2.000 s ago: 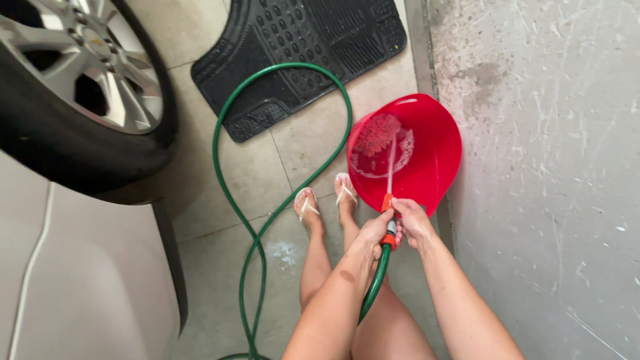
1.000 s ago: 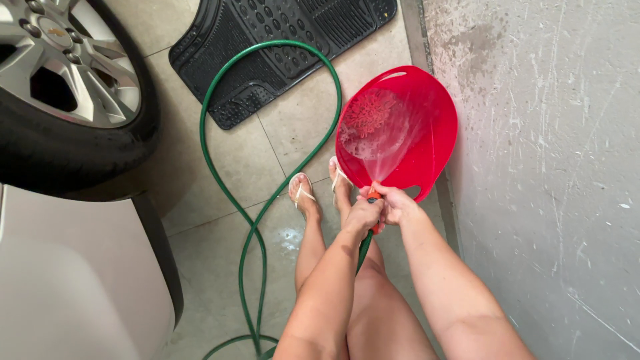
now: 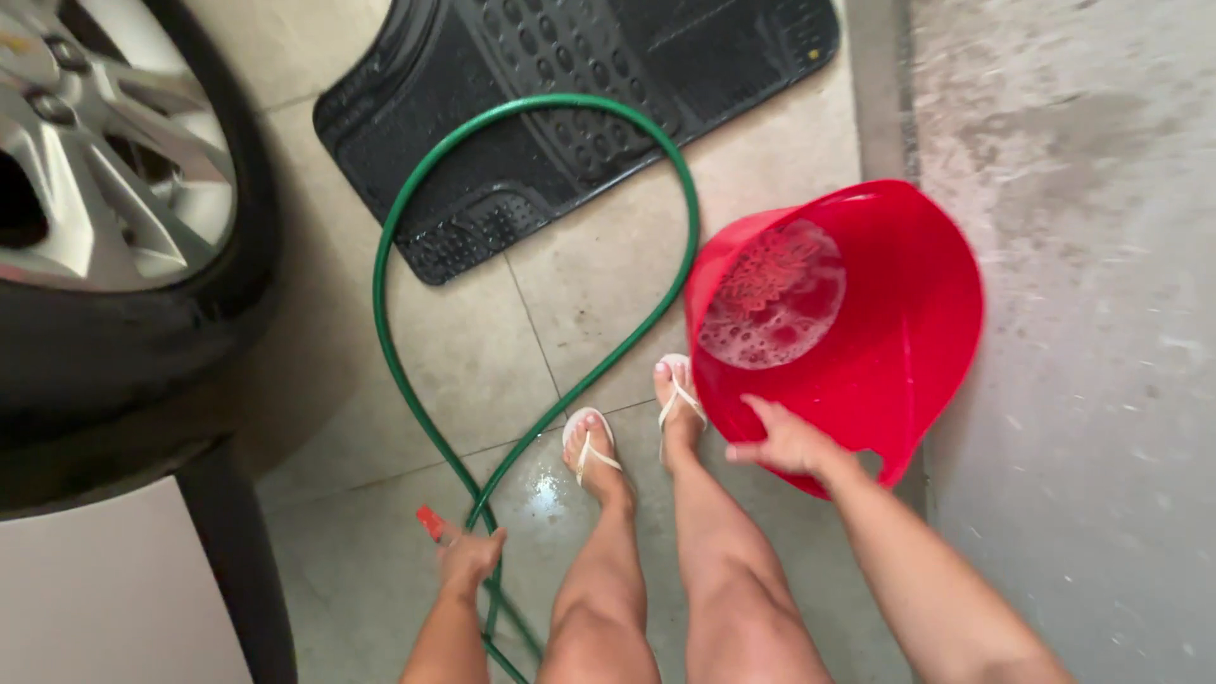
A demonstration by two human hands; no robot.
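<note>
A red flexible tub [image 3: 912, 313] stands against the wall with soapy, bubbly water [image 3: 779, 332] and a textured, noodle-like item [image 3: 774, 271] at its bottom. My right hand [image 3: 788, 442] is over the tub's near rim, fingers spread, holding nothing; whether it touches the rim is unclear. At lower left, my left hand [image 3: 465, 556] is by the green garden hose [image 3: 408, 380], with an orange hose nozzle [image 3: 430, 522] jutting out beyond its fingers. How the fingers wrap the nozzle is partly hidden. The hose makes a large loop on the floor and crosses itself beside my left hand.
A black rubber car mat [image 3: 589, 95] lies wet on the tiled floor [image 3: 437, 332], partly under the hose loop. A car wheel [image 3: 123, 161] and light body panel [image 3: 114, 589] stand at left. A scuffed grey wall [image 3: 1073, 313] rises at right. My feet in white flip-flops are beside the tub.
My hands have parted: the left moved away to the left with the nozzle, the right stayed by the tub and let go. The water jet into the tub no longer shows.
</note>
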